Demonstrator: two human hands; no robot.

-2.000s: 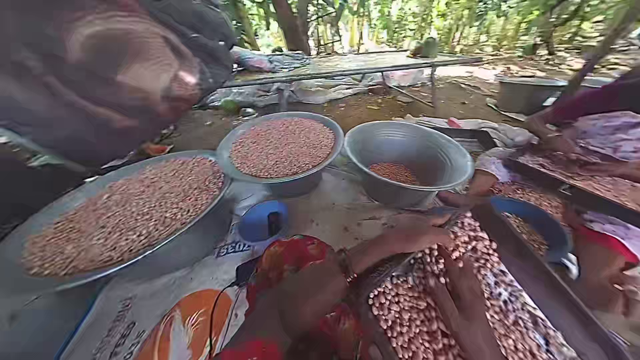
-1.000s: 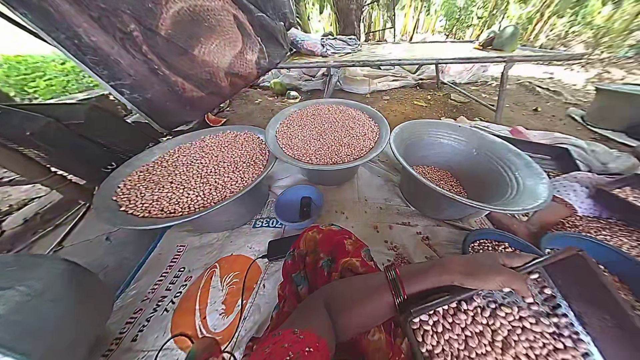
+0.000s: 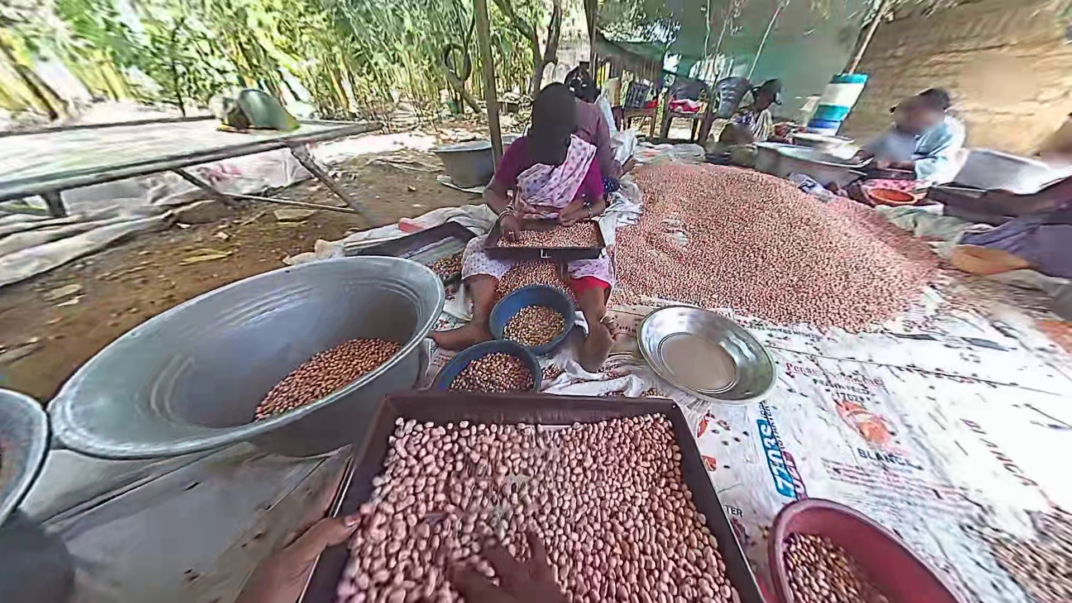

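Observation:
A dark rectangular tray [image 3: 536, 408] filled with shelled peanuts [image 3: 586, 494] lies before me at the bottom centre. At its left edge my left hand [image 3: 306, 548] rests against the rim, fingers toward the tray; its grip is partly hidden. My right hand [image 3: 507, 574] is spread on the peanuts near the tray's lower middle, slightly blurred. Just left of the tray stands a large metal basin [image 3: 184, 335] with a small heap of peanuts inside. Two blue bowls [image 3: 536, 293] with peanuts sit beyond the tray, and a red plastic tub [image 3: 863, 536] with peanuts is at the lower right.
A steel bowl [image 3: 708, 353] sits on printed sacks [image 3: 879, 419] at the right. Ahead, a seated person [image 3: 557, 176] handles another peanut tray [image 3: 548, 239]. Behind is a large peanut heap [image 3: 762, 243]. A low platform [image 3: 167, 159] stands at the back left; other people sit at the back right.
The view has swung far to the right. Two seconds ago both hands were at the tray; one second ago one arm reached across to its far rim. Now one hand is spread on the peanuts.

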